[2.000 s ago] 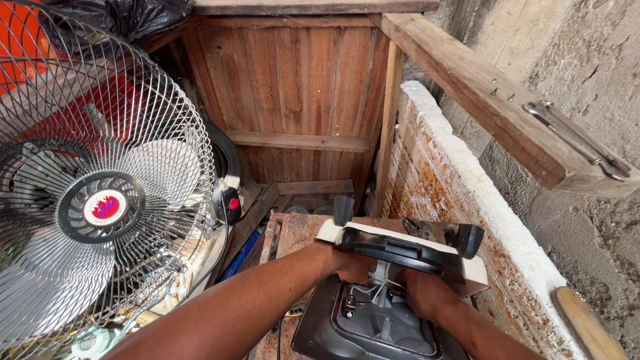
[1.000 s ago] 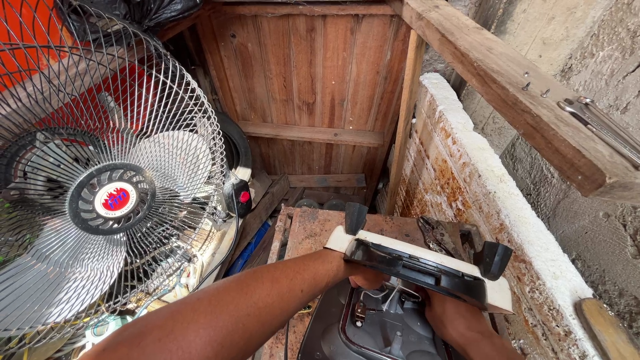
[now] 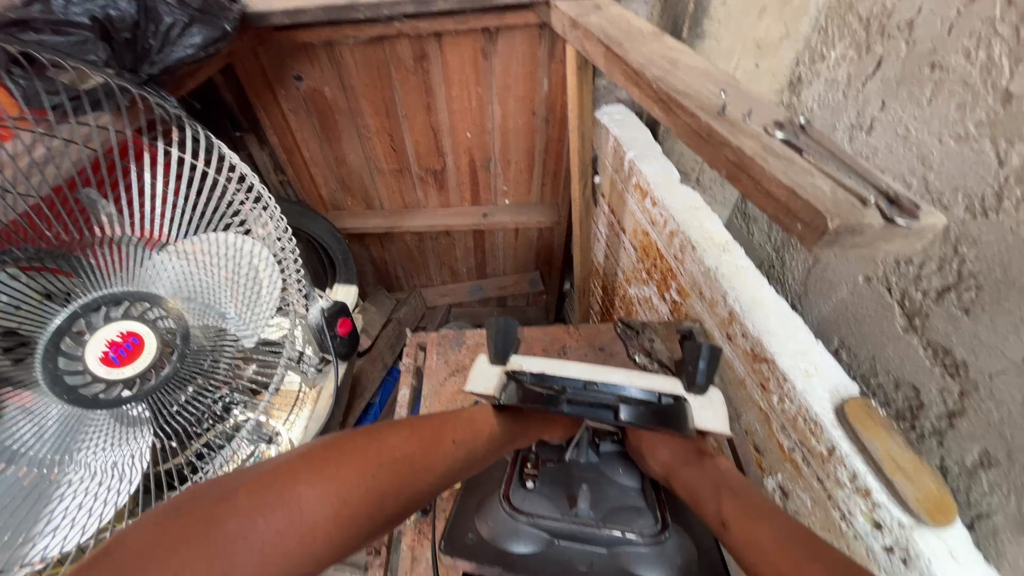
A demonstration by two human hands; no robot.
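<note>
A dark plastic housing [image 3: 588,512] lies low on a worn wooden bench, its recessed side facing up. Above its far end is a cream and black plastic part [image 3: 592,392] with two black feet standing up from its ends. Both my hands reach beneath this part. My left hand [image 3: 544,426] is at its left underside and my right hand [image 3: 660,452] at its right underside; the fingers of both are hidden. Thin light wires [image 3: 580,440] show between the hands, running down toward the housing.
A wire-caged fan [image 3: 120,352] fills the left side. Wrenches [image 3: 848,168] rest on a wooden beam at the upper right. Along the right stands a white foam-edged panel [image 3: 768,320] with a wooden handle [image 3: 900,460] on it. Wooden boards [image 3: 424,120] close off the back.
The view has shifted somewhat. Both hands remain under the cream and black part, above the dark housing; nothing has plainly been taken up or let go.
</note>
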